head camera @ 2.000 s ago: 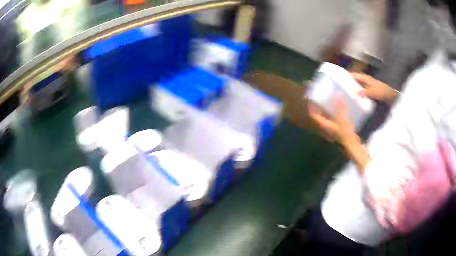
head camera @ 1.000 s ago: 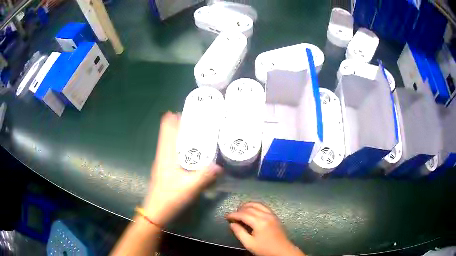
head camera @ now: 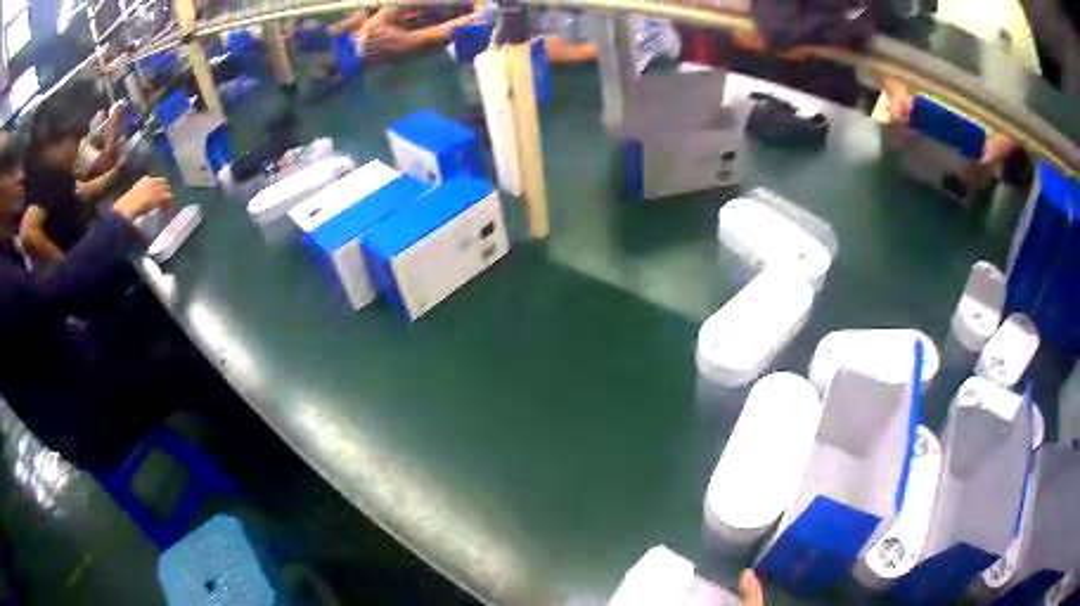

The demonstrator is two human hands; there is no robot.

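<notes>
A white piece [head camera: 657, 580], perhaps an oval unit, is cut off by the bottom edge. A fingertip, which looks like my right hand [head camera: 752, 588], shows just right of it; the rest is cut off, so its hold cannot be told. My left hand is not in view. A white oval unit [head camera: 764, 456] lies on the dark-green table, left of an open blue-and-white carton [head camera: 870, 444] with a pale grey inside. Another oval unit [head camera: 906, 509] lies between this carton and a second open carton [head camera: 977, 474].
More oval units [head camera: 758, 326] lie behind. Closed blue-topped cartons [head camera: 438, 249] stand at centre left, near a wooden post [head camera: 529, 142]. An open carton [head camera: 681, 148] stands farther back. A person [head camera: 59, 260] sits at left, near blue stools [head camera: 219, 568]. Hands hold a carton [head camera: 947, 142] at upper right.
The view has swung left, showing more table and people. My hands have dropped almost out of the picture. One of the two units beside the nearest open carton has left its place.
</notes>
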